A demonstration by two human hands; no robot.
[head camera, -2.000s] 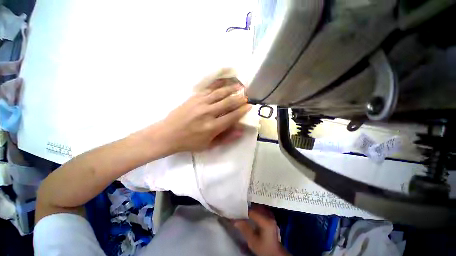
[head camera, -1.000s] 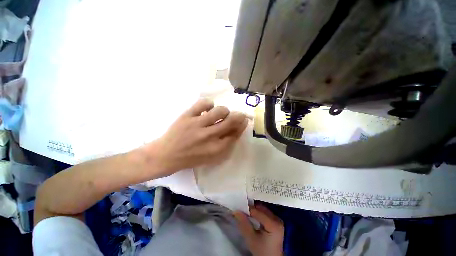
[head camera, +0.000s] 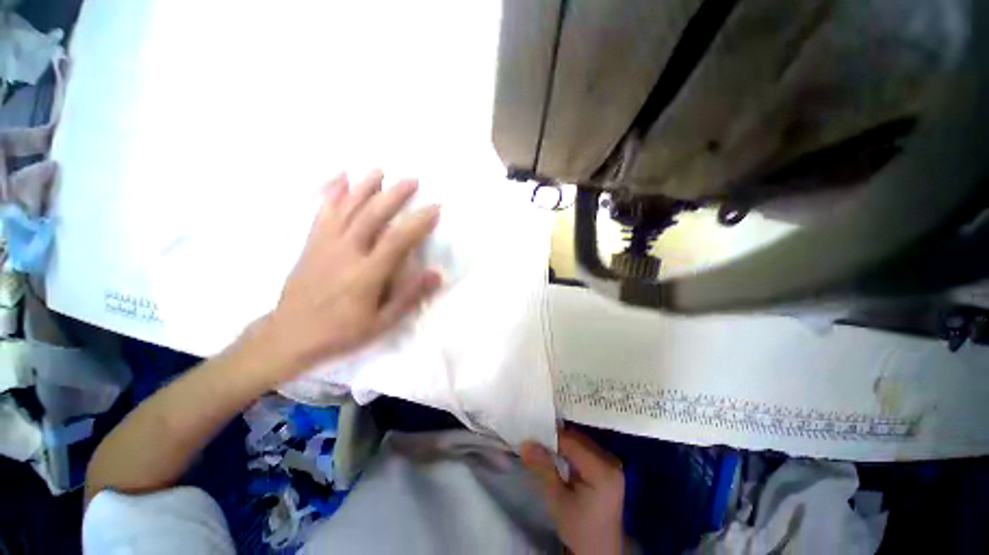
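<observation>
A white to pale pink fabric piece (head camera: 493, 363) lies on the white table left of the sewing machine and hangs over the front edge. Its upper part is washed out by glare. My left hand (head camera: 363, 260) lies flat with fingers spread on the left part of the fabric. My right hand (head camera: 575, 477) is below the table edge and pinches the fabric's lower corner between thumb and fingers. The machine head (head camera: 672, 98) is at upper right, with a small wire loop (head camera: 548, 196) and a dark knurled knob (head camera: 636, 263) under it. The needle is not clearly visible.
A printed ruler (head camera: 737, 412) runs along the table's front edge. Blue and white scraps (head camera: 293, 444) lie below the table. A blue crate (head camera: 678, 493) and pale cloth (head camera: 803, 504) are below right. Cut pieces (head camera: 76, 379) are heaped at far left.
My left hand has moved left, away from the machine head, and its fingers have spread. My right hand still holds the lower corner, slightly further right. The machine head sits differently in view.
</observation>
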